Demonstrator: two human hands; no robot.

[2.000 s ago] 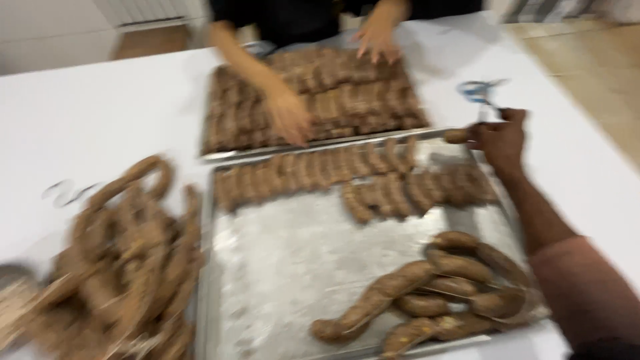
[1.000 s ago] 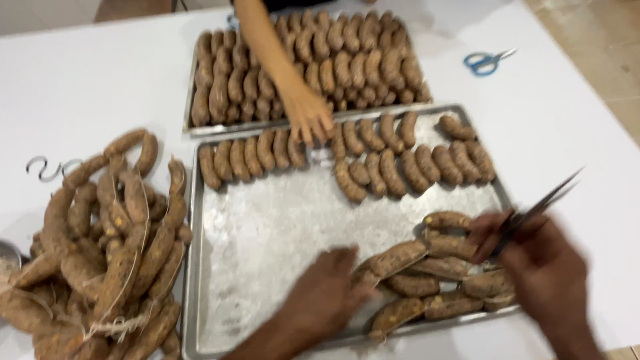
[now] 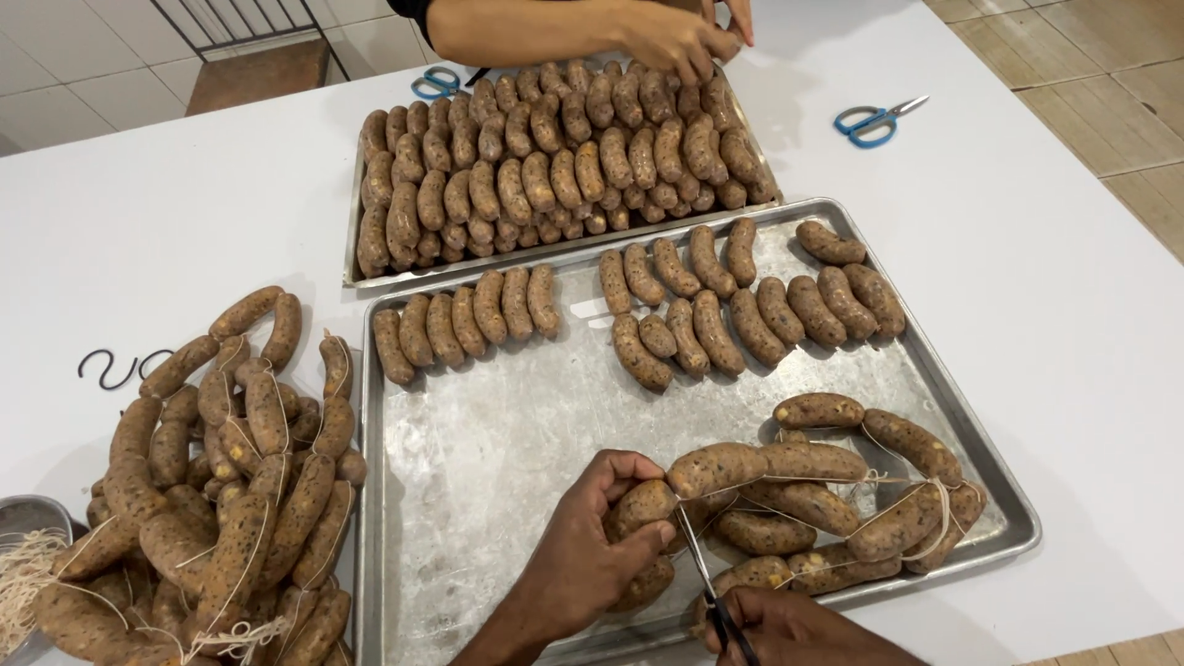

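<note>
A chain of sausages linked with string (image 3: 814,462) lies at the lower right of the metal sheet tray (image 3: 462,499). My left hand (image 3: 592,546) pinches one end sausage (image 3: 642,511) of the chain between thumb and fingers. My right hand (image 3: 786,629) holds scissors with black handles (image 3: 708,578), their blades at the joint between that sausage and its neighbour. Separate sausages (image 3: 467,319) lie in a row at the tray's upper left, and more (image 3: 777,310) lie in two rows at the upper right.
Behind stands a second tray (image 3: 353,250) stacked with sausages (image 3: 518,176); another person's hands (image 3: 680,42) are over its far edge. Linked sausages (image 3: 213,481) are heaped at left beside a metal bowl of string (image 3: 37,573) and black hooks (image 3: 111,368). Blue-handled scissors (image 3: 869,123) and another pair (image 3: 435,83) lie on the table.
My left hand has come to hold an end sausage, and the scissors in my right hand have moved from the tray's right side to the joint. The other person's hand has withdrawn from the near tray.
</note>
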